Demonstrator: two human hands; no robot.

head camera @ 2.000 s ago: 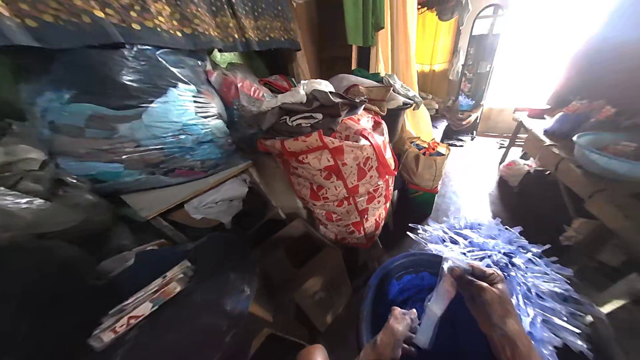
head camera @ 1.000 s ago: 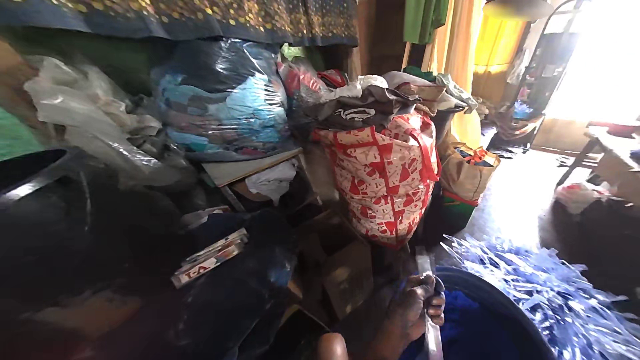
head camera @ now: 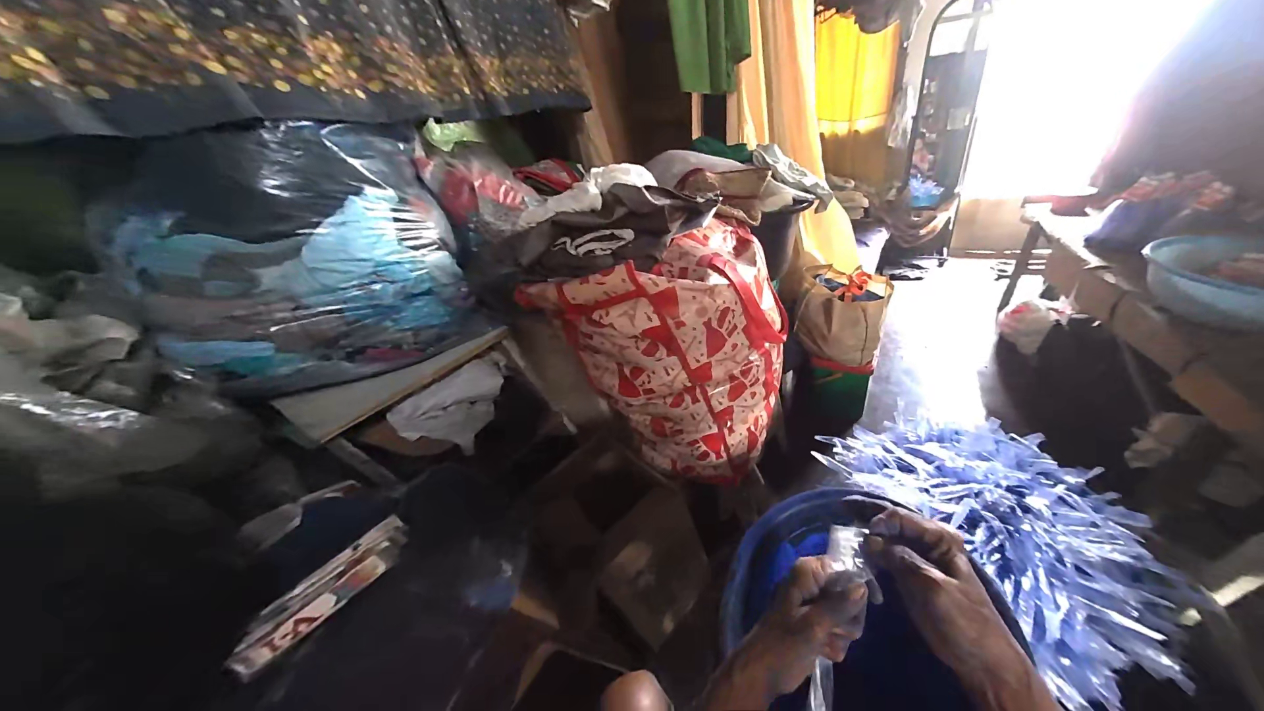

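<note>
Over a blue plastic tub at the lower right, my left hand is closed around a clear plastic strip, whose lower end hangs below the fist. My right hand pinches at the strip's top end with thumb and fingers, close beside the left. Blue material lies inside the tub, partly hidden by the hands. A large heap of pale blue-white plastic strips spreads along the tub's right side.
A full red and white patterned bag stands ahead, with a brown paper bag behind it. Clear plastic sacks of cloth rest at the left. A bench on the right holds a light blue basin. Cardboard boxes lie low in the middle.
One second ago only my left hand showed, holding a long strip over the tub's edge. Now both hands are together at the strip. The view has swung to the right.
</note>
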